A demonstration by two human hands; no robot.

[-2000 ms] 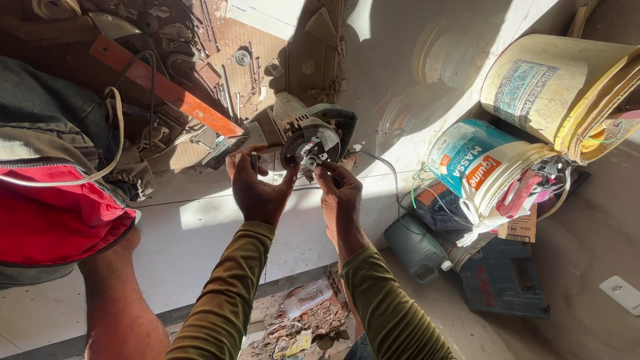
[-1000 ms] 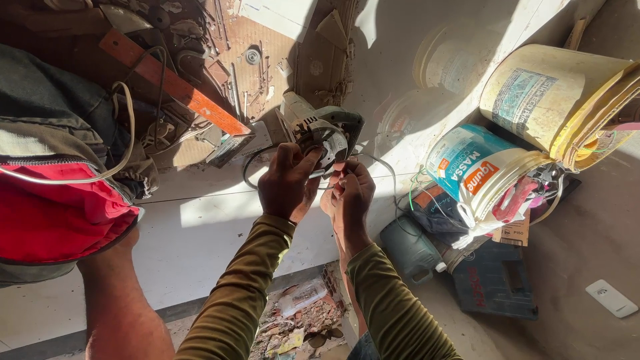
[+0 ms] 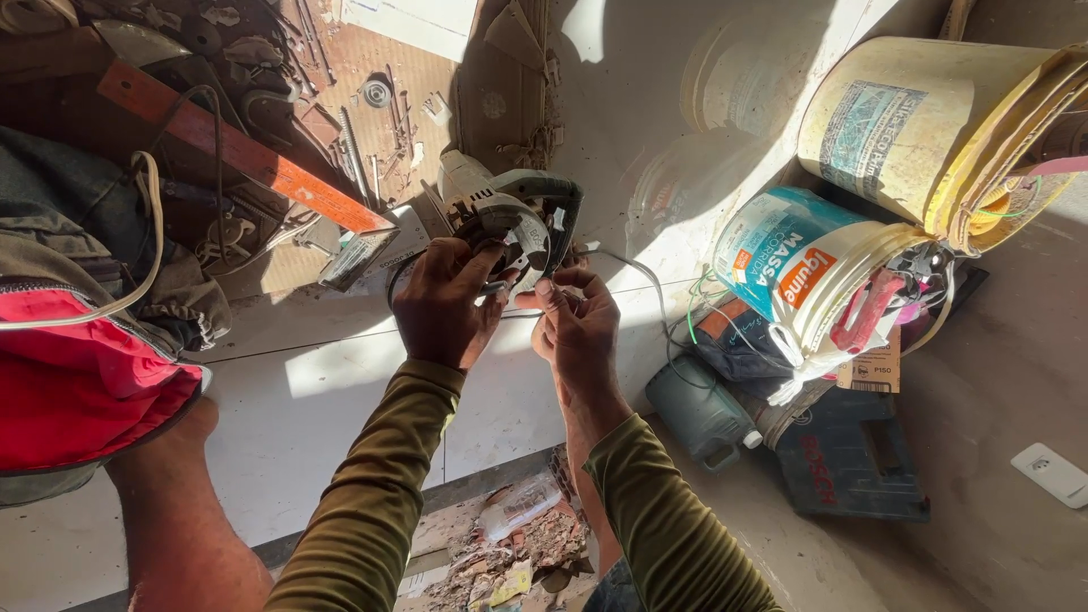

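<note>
A corded circular saw (image 3: pixel 503 202) with a light grey guard and a dark green handle lies on the white tiled floor, in front of my hands. My left hand (image 3: pixel 450 297) grips the near side of the saw at its round guard, the fingers bent around it. Just right of it, my right hand (image 3: pixel 576 314) has thumb and forefinger pinched together beside the saw's lower edge; a small thin thing seems to be between them, too small to name. The blade area is mostly hidden by my left hand. A dark cord (image 3: pixel 633 265) runs right from the saw.
An orange-painted metal bar (image 3: pixel 246 157) lies among screws and scraps on cardboard at upper left. On the right are a yellowed bucket (image 3: pixel 884 110), a blue-and-white bucket (image 3: pixel 790 246), a grey jug (image 3: pixel 701 408) and a Bosch case (image 3: pixel 850 455). Rubble (image 3: pixel 527 527) lies below.
My left hand has lowered from over the guard to its near side since one second ago. My right hand has stayed close beside it, fingers still pinched.
</note>
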